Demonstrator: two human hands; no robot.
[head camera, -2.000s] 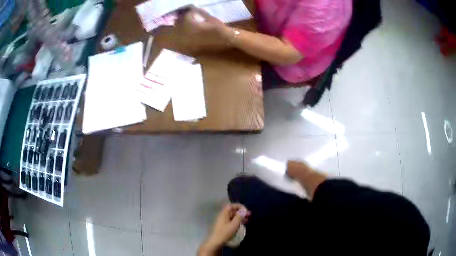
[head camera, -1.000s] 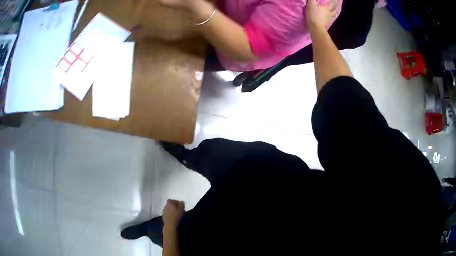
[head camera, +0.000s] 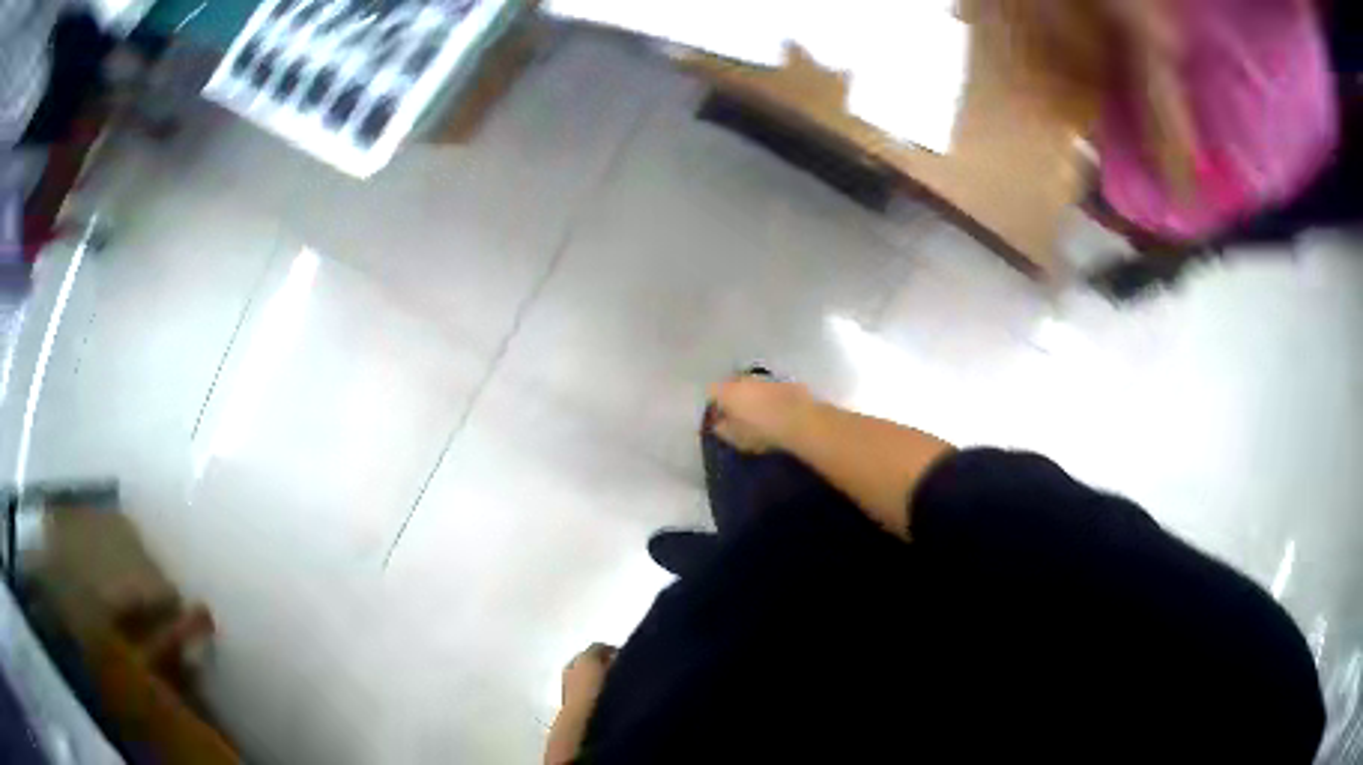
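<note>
My right hand (head camera: 755, 414) is in front of my dark-clothed legs, fingers curled and blurred; I see nothing clear in it. My left hand (head camera: 586, 680) is low in the picture beside my leg, small and loosely curled; whether it holds anything is hidden. Neither hand touches the brown desk (head camera: 1017, 194) at the upper right. White paper sheets (head camera: 912, 67) lie on the desk, washed out by glare. A white sheet with a grid of dark pockets (head camera: 341, 90) is at the upper left, by a green bench edge.
A person in a pink top (head camera: 1241, 112) is at the desk, upper right. Glossy pale floor tiles (head camera: 434, 344) spread across the middle. At the lower left are a blurred brown and orange shape (head camera: 112, 598) and what looks like another person's hand (head camera: 183, 635).
The view has swung left, so the desk and pink-topped person sit further right and the pocketed sheet shows again. My right hand has left the person's shoulder and is now low, before my legs.
</note>
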